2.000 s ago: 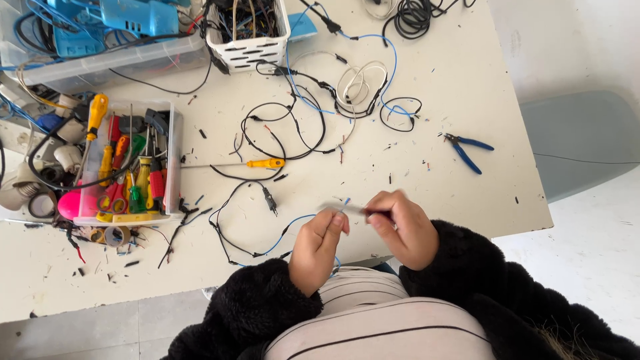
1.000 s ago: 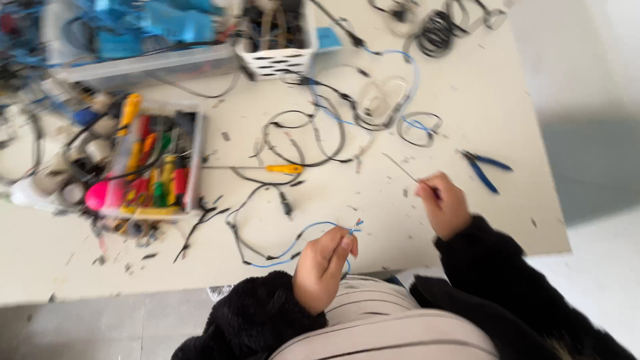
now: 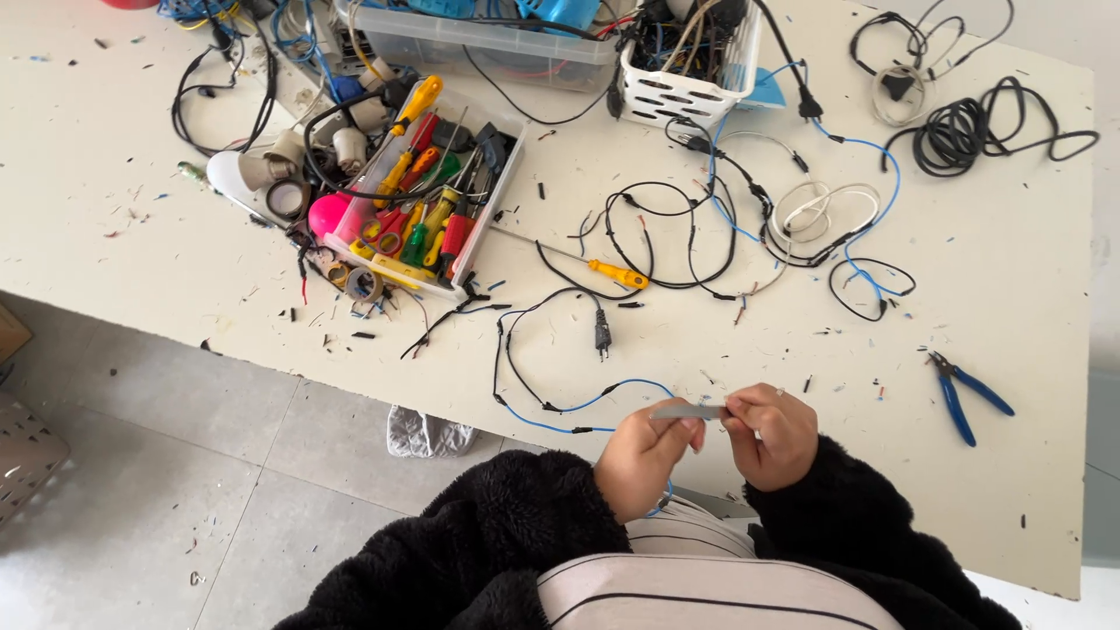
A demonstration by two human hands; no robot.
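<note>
My left hand (image 3: 646, 453) is closed on the end of a blue electrical wire (image 3: 547, 426) at the table's front edge. In my right hand (image 3: 774, 435) is a thin grey blade (image 3: 689, 411), its handle hidden by my fingers; the blade lies across the fingertips of my left hand. The wire joins black cord sections and a black two-pin plug (image 3: 603, 334) that rests on the table behind my left hand. A yellow-handled screwdriver (image 3: 618, 274) lies farther back. Blue-handled cutters (image 3: 969, 398) lie spread to the right of my right hand.
Behind stand a clear tool tray (image 3: 490, 219) of screwdrivers, a larger clear bin (image 3: 490, 54) and a white perforated basket (image 3: 674, 98). Looped cords (image 3: 735, 236) and a coiled black cable (image 3: 949, 138) lie on the white table (image 3: 420, 149) among cable scraps.
My right hand, apart from the left one second ago, is back beside it, with the blade over the left fingertips. The view has shifted.
</note>
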